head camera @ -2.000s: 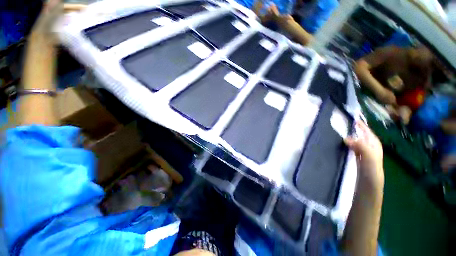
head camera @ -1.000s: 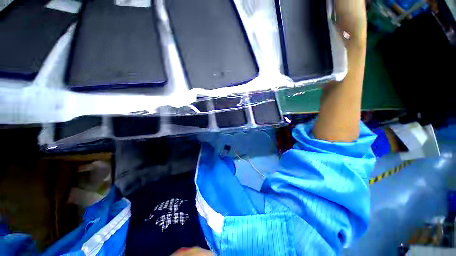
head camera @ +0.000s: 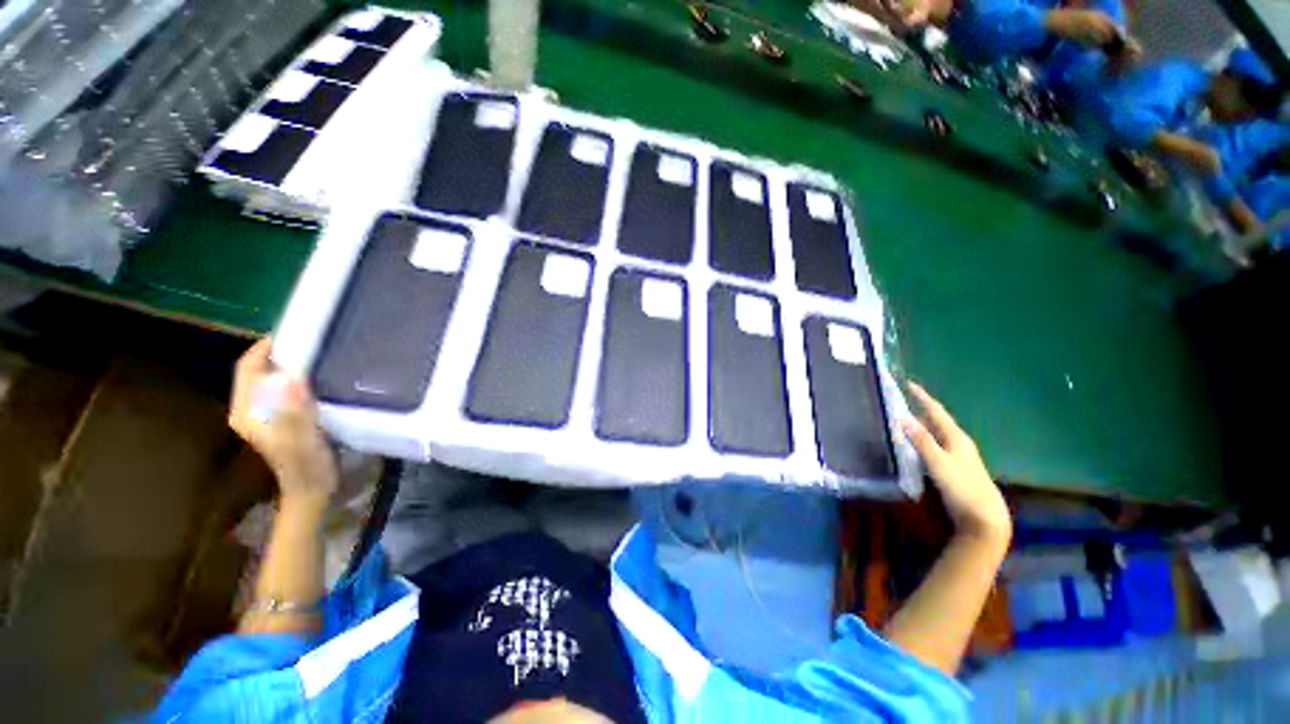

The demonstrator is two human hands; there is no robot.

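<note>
A white blister tray (head camera: 538, 450) lies over the green bench in front of me, its near edge at the bench's edge. It holds black phone cases (head camera: 644, 357) in two rows of five, each with a light camera cutout at its top right corner. My left hand (head camera: 287, 424) grips the tray's near left corner. My right hand (head camera: 951, 456) grips its near right corner. Some of the fingers are hidden under the tray.
A stack of sticker sheets (head camera: 371, 106) with black shapes lies beyond the tray's left end. Wrinkled clear plastic trays (head camera: 85, 156) pile up at far left. A pale upright (head camera: 512, 43) stands behind the tray. Workers in blue (head camera: 1132, 106) sit across the green bench (head camera: 1019, 325).
The tray, earlier raised close to my face and tilted, is now lower and flatter at the bench. Another filled tray seen beneath it before no longer shows. Both hands are now in view.
</note>
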